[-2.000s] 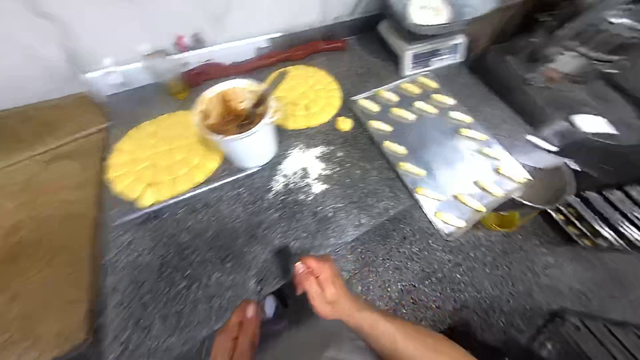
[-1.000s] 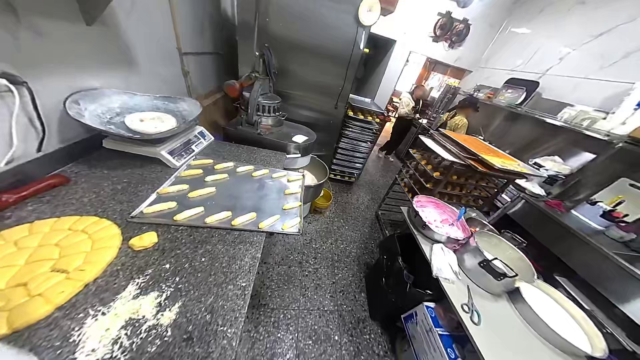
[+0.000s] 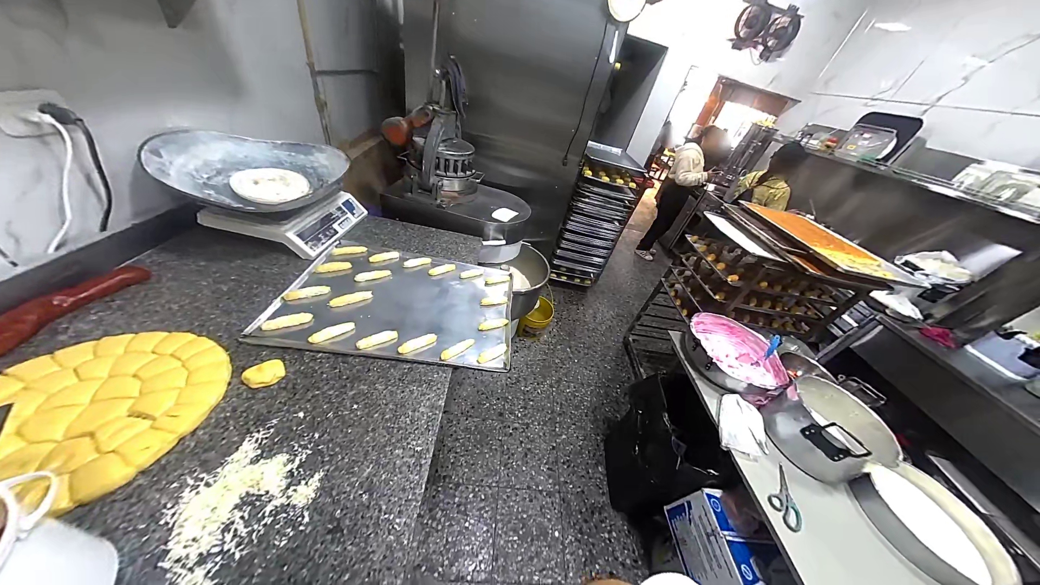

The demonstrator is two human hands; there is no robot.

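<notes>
Neither of my hands can be made out; a brown sliver at the bottom edge is too small to identify. Yellow dough pieces packed in a round (image 3: 122, 398) lie on the speckled stone counter (image 3: 366, 439) at left. One small yellow dough piece (image 3: 264, 374) sits apart, just right of the round. Shredded whitish bits (image 3: 244, 496) are scattered nearer to me. Behind them, a metal baking tray (image 3: 414, 309) holds several elongated yellow dough pieces, its right corner over the counter's edge. A white bucket (image 3: 61, 556) is cut off at bottom left.
Behind the tray stand a digital scale (image 3: 301, 223) with a metal pan and a dough divider machine (image 3: 447, 171). Across the floor are a tray rack (image 3: 597, 215), a side table with pans (image 3: 821, 520), scissors (image 3: 784, 500) and a black bin (image 3: 658, 439). Two people (image 3: 686, 175) stand far back.
The view has swung right and up from the counter since two seconds ago. Both hands, visible then at the counter's near edge, are out of sight.
</notes>
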